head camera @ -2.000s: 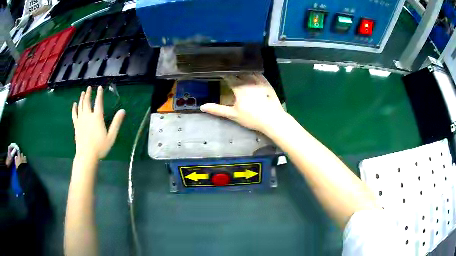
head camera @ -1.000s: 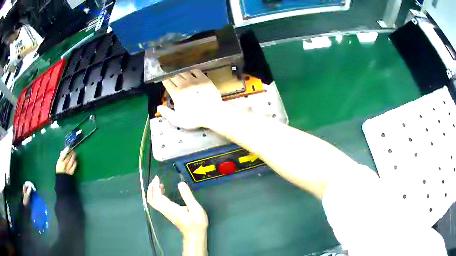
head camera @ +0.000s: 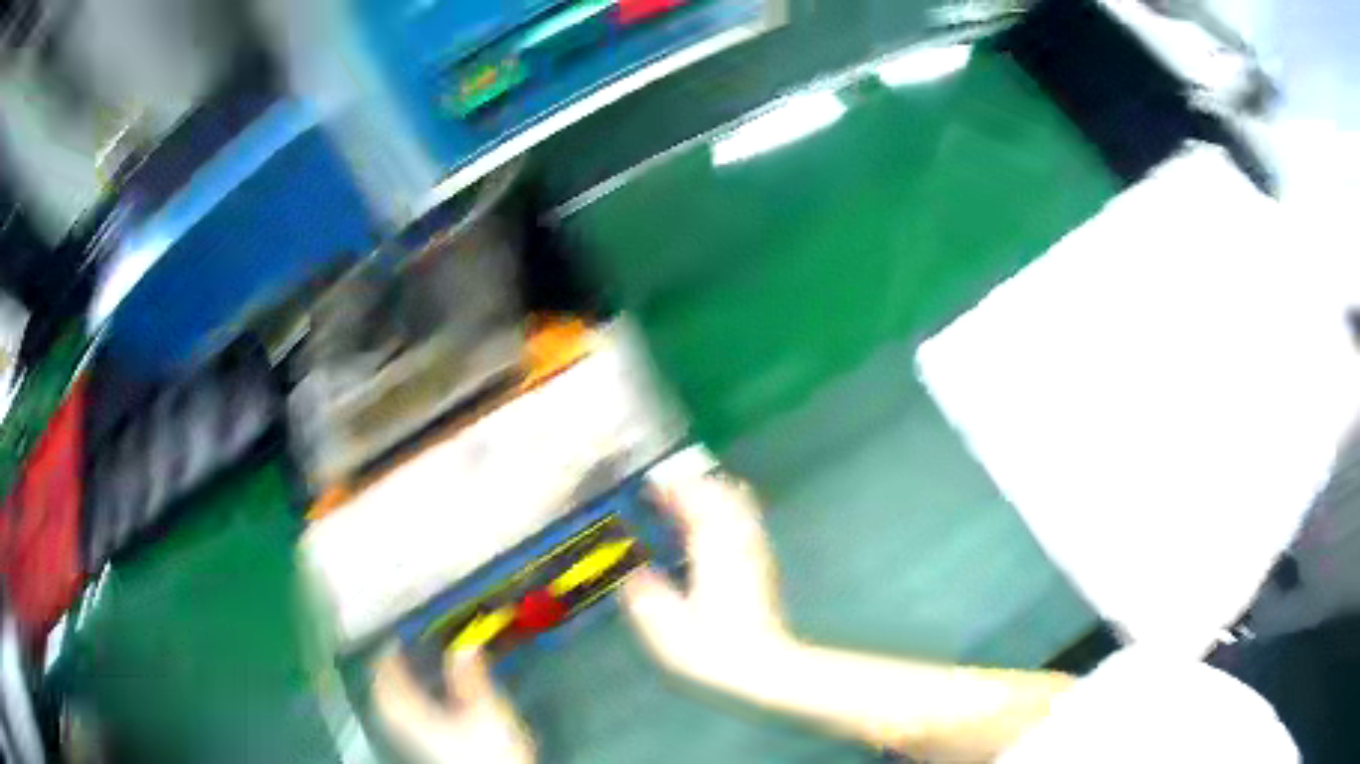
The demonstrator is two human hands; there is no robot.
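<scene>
The view is strongly blurred. My left hand [head camera: 448, 711] is at the left end of the press's blue front, low in the picture, cut off by the lower edge. My right hand [head camera: 713, 575] is at the right end, thumb and fingers apart around the corner. No part shows in either hand. Between them is the red button [head camera: 539, 611] with yellow arrows. Behind is the pale base plate [head camera: 492, 485]. The press head [head camera: 425, 329] sits close above the orange-edged nest [head camera: 559, 346]; no phone housing can be made out there.
The blue press body [head camera: 246, 246] is upper left, the control box [head camera: 552, 75] at the top. Black trays [head camera: 179, 440] and a red tray [head camera: 48, 515] are at left. The large white board [head camera: 1141, 388] is at right, with a black mat [head camera: 1104, 90] behind it.
My right hand has left the nest and moved to the front's right end. My left hand is now at its left end. The view has turned; the press appears tilted and farther left.
</scene>
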